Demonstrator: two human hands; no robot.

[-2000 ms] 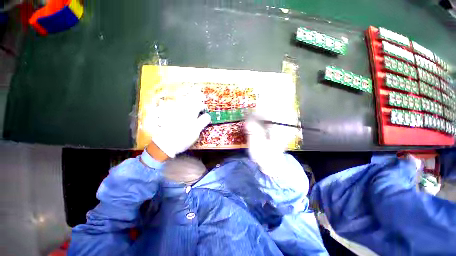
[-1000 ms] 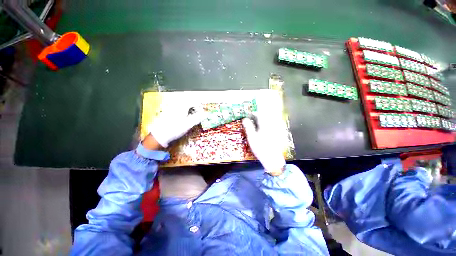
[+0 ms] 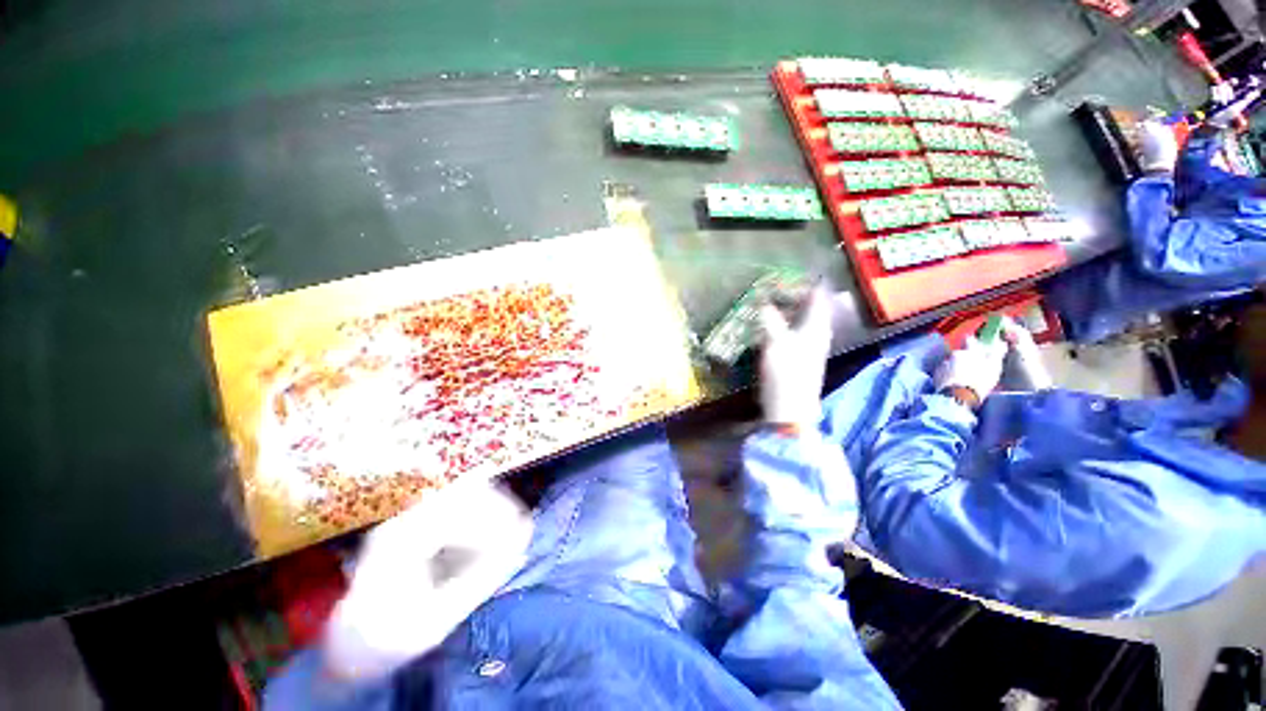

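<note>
My right hand, in a white glove, is shut on a green circuit board panel at the bench's front edge, right of the work board. The panel is tilted and blurred. My left hand, also white-gloved and blurred, is low in front of my body by the work board's front edge; whether it holds anything I cannot tell. The yellow-edged work board carries many red-orange and brown flecks. No dark hand tool can be made out.
Two loose panels lie behind on the green bench. A red tray holds rows of panels at the right. A person in a blue smock sits close on my right; another person is farther right.
The view has turned right. The panel has moved from above the work board to its right, now in my right hand. My left hand has let go of it and drawn back low.
</note>
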